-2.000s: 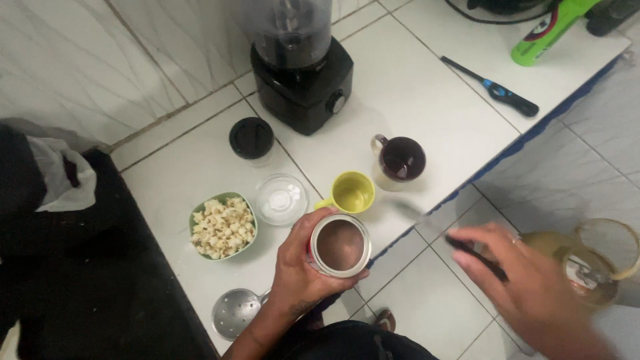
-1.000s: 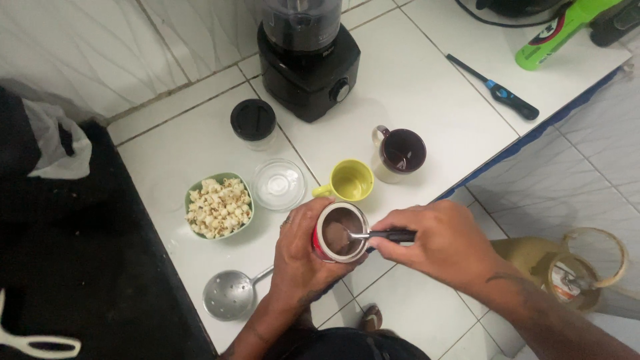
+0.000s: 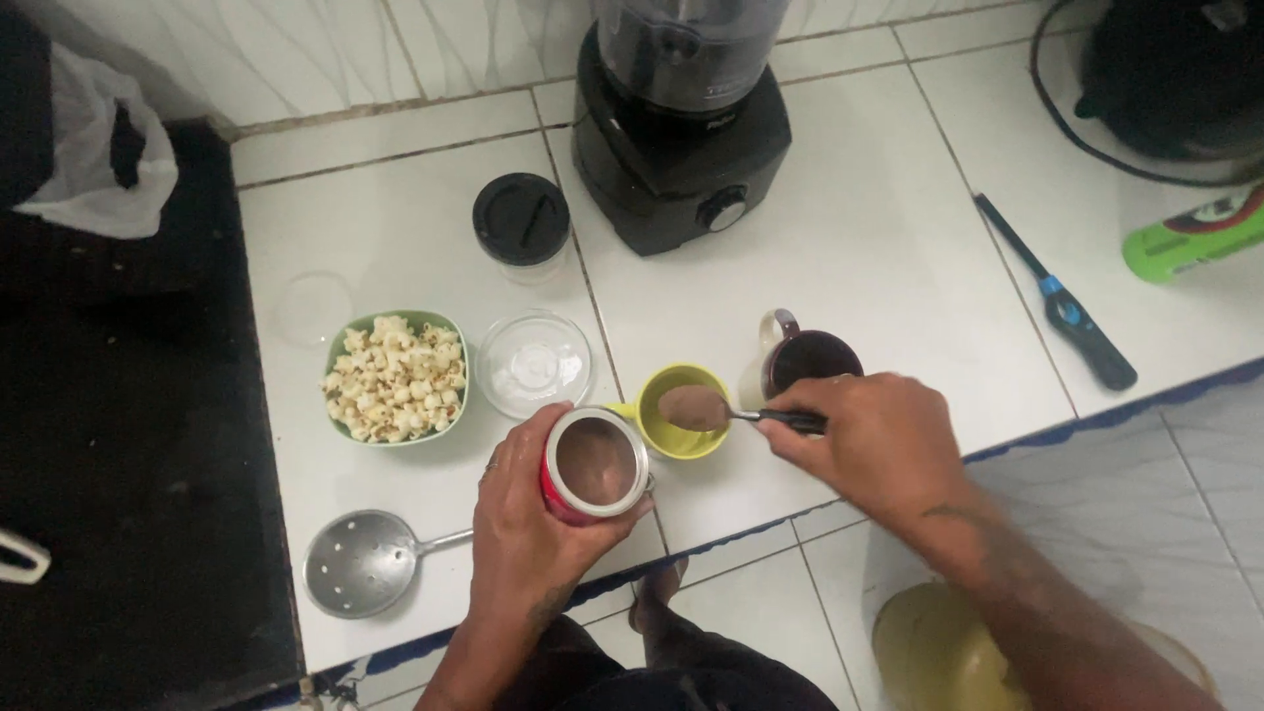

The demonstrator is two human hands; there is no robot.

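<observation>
My left hand (image 3: 538,513) is wrapped around a red tin (image 3: 596,464) of brown powder, tilted so its round mouth shows. In my right hand (image 3: 869,439) is a black-handled metal spoon (image 3: 790,422), its bowl heaped with brown powder (image 3: 694,407) above the yellow cup (image 3: 681,444). Beside that hand stands a dark mug (image 3: 810,357), partly hidden by my fingers. A clear glass lid or dish (image 3: 533,365) lies between the tin and a green bowl (image 3: 400,440) of popcorn (image 3: 397,380). The cup's inside is partly covered by the spoon.
A black blender or food processor base (image 3: 681,168) stands at the back beside a black-lidded jar (image 3: 521,222). A metal skimmer (image 3: 361,565) lies front left. At the right are a gas lighter (image 3: 1071,306), a green bottle (image 3: 1195,237) and the counter's front edge.
One second ago the spoon was inside the tin; now it is over the yellow cup, loaded with powder. At two seconds ago my right hand was farther right, away from the tin.
</observation>
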